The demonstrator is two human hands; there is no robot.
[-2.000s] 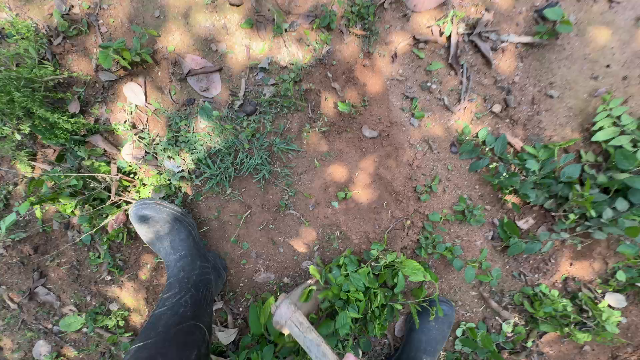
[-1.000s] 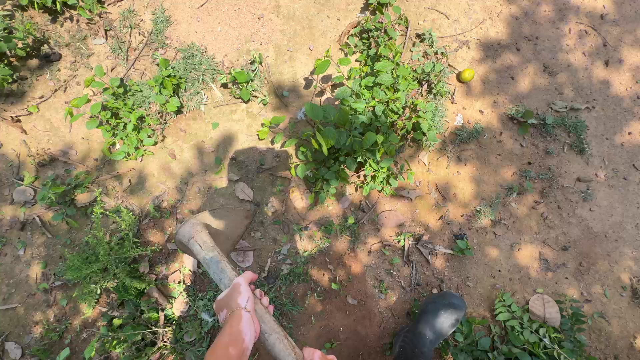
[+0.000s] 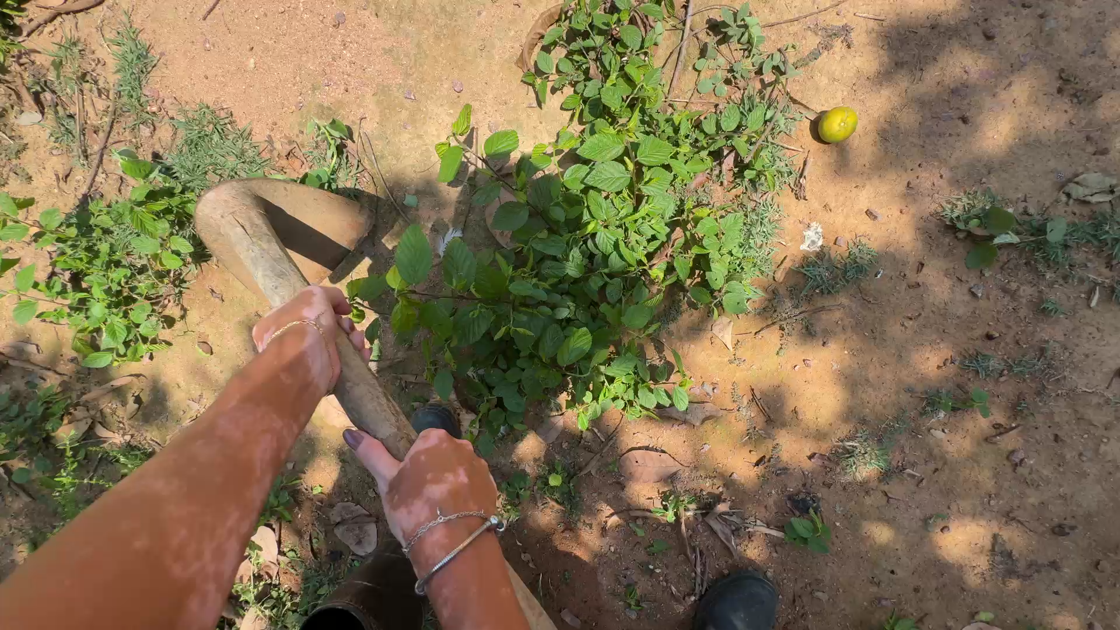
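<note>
A hoe with a broad metal blade (image 3: 319,223) and a thick wooden handle (image 3: 372,402) runs from upper left to bottom centre. Near the head, my left hand (image 3: 306,331) is wrapped round the handle, a thin bracelet at its wrist. Farther down, my right hand (image 3: 437,486) grips the same handle, with its thumb along the wood and two bracelets on the wrist. The blade is raised and tilted left of a leafy green weed clump (image 3: 604,254); whether it touches anything cannot be told.
Black rubber boots (image 3: 739,602) stand on the soil at the bottom. A yellow-green fruit (image 3: 837,125) lies right of the weeds. More weeds (image 3: 122,262) grow at left. Dry leaves (image 3: 649,465) and twigs are scattered on the ground.
The view has shifted forward. The hoe head has gone from beside the boots to the left of the weed clump. Both hands are now plainly seen on its handle.
</note>
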